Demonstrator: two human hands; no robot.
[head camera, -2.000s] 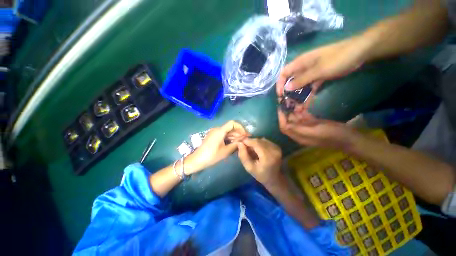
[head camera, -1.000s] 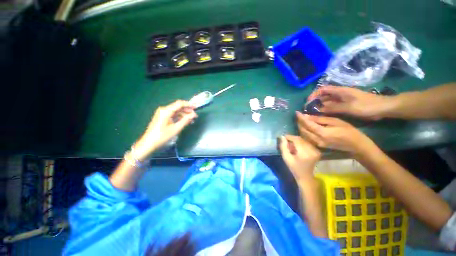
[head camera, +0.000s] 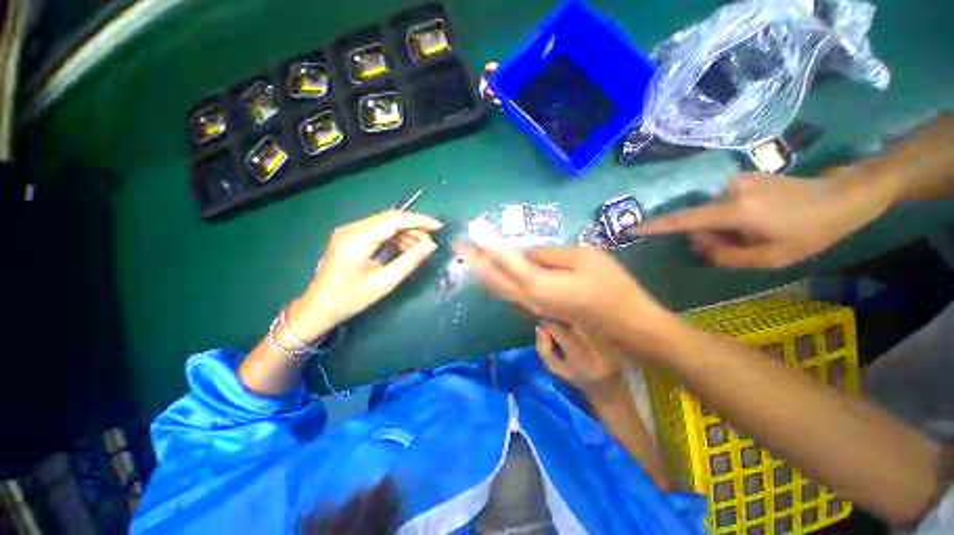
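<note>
My left hand (head camera: 361, 266) is over the bench with thumb and index finger bent towards each other. The thin tweezers (head camera: 409, 200) stick out past its fingers; whether it grips them is unclear. My right hand (head camera: 581, 353) is at the bench edge with curled fingers, partly hidden under another person's forearm; its contents cannot be told. Small pale boards (head camera: 513, 219) lie between the hands, partly covered by the other person's blurred fingers. A dark rounded-square back cover (head camera: 621, 221) with a round centre mark lies to their right, touched by that person's pointing finger.
A black parts tray (head camera: 345, 167) holds several yellow-lined housings. A blue bin (head camera: 573, 157) with dark parts and a clear bag (head camera: 722, 115) stand at the back. A housing (head camera: 771, 155) lies beside the bag. The other person's arms (head camera: 795, 418) cross from the right, above yellow grid trays (head camera: 769, 434).
The other person's hands have separated: one reaches left over the pale boards, the other points at the back cover, now on the bench. My right hand has drawn back left. The view has shifted.
</note>
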